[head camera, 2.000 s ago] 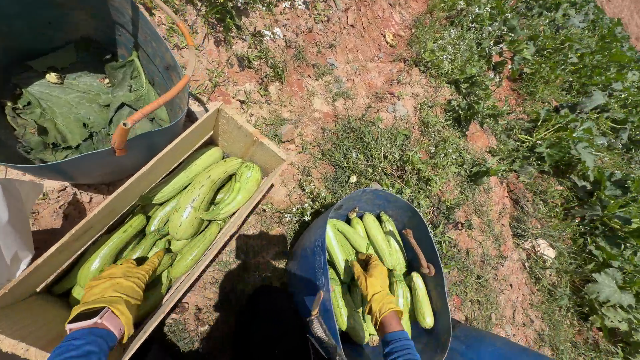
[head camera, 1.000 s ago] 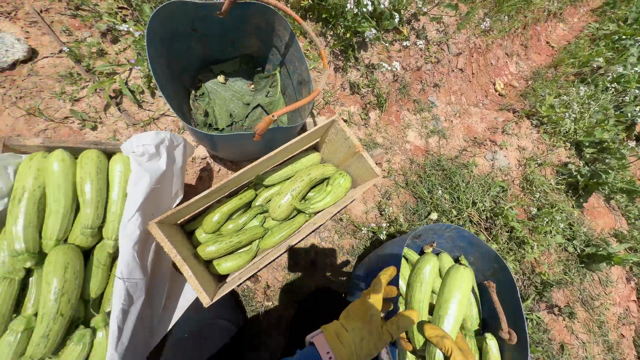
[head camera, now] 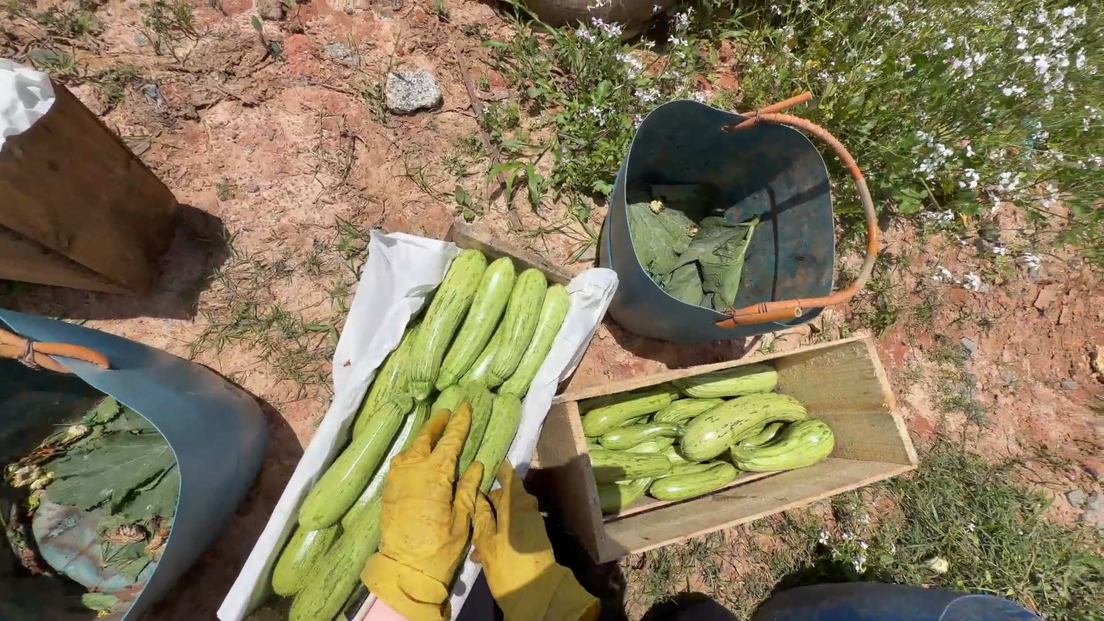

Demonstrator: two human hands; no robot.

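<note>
Both my hands wear yellow rubber gloves and are over a crate lined with white paper [head camera: 379, 280], filled with rows of light green zucchini [head camera: 448, 319]. My left hand [head camera: 427, 509] lies on the zucchini in the crate's lower part, fingers pointing up the rows. Close beside it, my right hand [head camera: 526, 552] touches the zucchini near the crate's right edge, its fingertips near my left thumb. The undersides of both hands are hidden, so their grip does not show. To the right, a bare wooden crate [head camera: 759, 509] holds a loose pile of zucchini [head camera: 742, 427].
A blue plastic bucket [head camera: 621, 293] with an orange handle holds large leaves, behind the wooden crate. Another blue bucket [head camera: 216, 431] with leaves stands at left, below a brown crate [head camera: 78, 198]. A blue rim [head camera: 888, 604] shows at bottom right. A stone [head camera: 412, 90] lies on the soil.
My hands have moved from the blue bucket of zucchini to the paper-lined crate. Two seconds ago my left hand was in the bare wooden crate. The view has swung left.
</note>
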